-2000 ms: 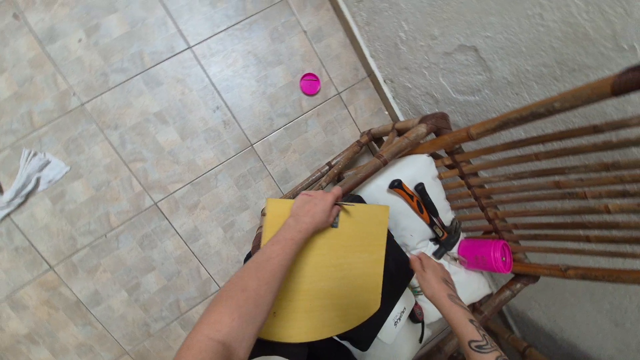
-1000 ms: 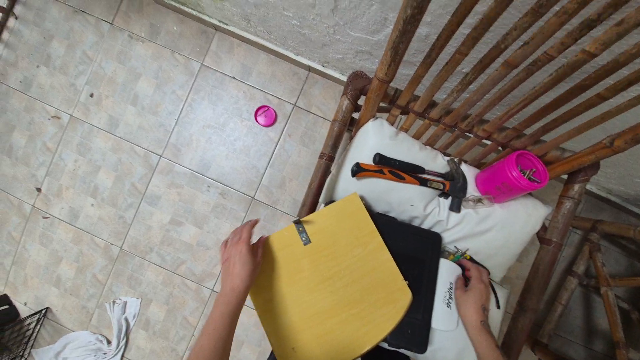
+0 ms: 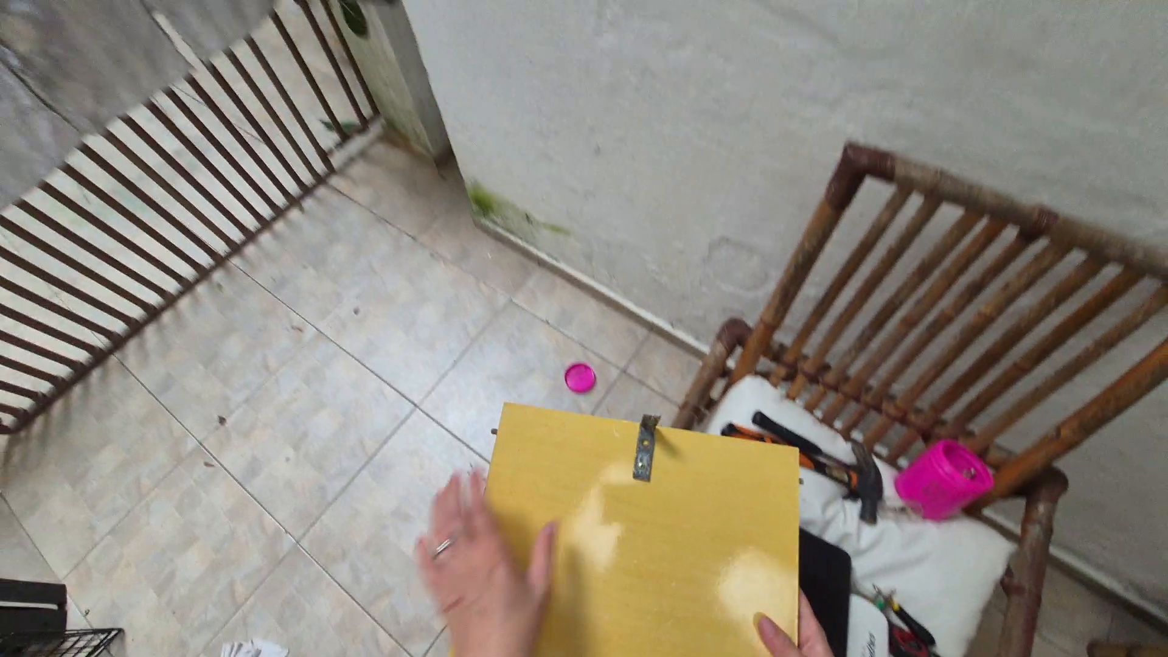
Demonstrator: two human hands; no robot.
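Note:
A yellow board (image 3: 675, 547) with a small metal bracket (image 3: 645, 449) near its top edge fills the lower middle. My left hand (image 3: 488, 557), wearing a ring and slightly blurred, is at the board's left edge with its fingers apart. At the lower right edge, my right hand (image 3: 792, 630) grips the board, thumb on its face and fingers behind. To the right, a hammer (image 3: 844, 474) with a black and orange handle lies on a white cushion (image 3: 940, 557), beside a pink container (image 3: 944, 479) holding small metal pieces. Pliers (image 3: 903, 620) lie lower on the cushion.
The cushion is on a bamboo chair (image 3: 1040, 219) against a rough white wall (image 3: 730, 137). A pink lid (image 3: 580, 378) lies on the tiled floor (image 3: 347, 438). A barred metal railing (image 3: 164, 283) runs across the upper left. Part of a black wire rack (image 3: 82, 641) shows lower left.
My right hand has moved from the tools on the cushion to the board's right edge. The view has swung up, showing the railing and more wall.

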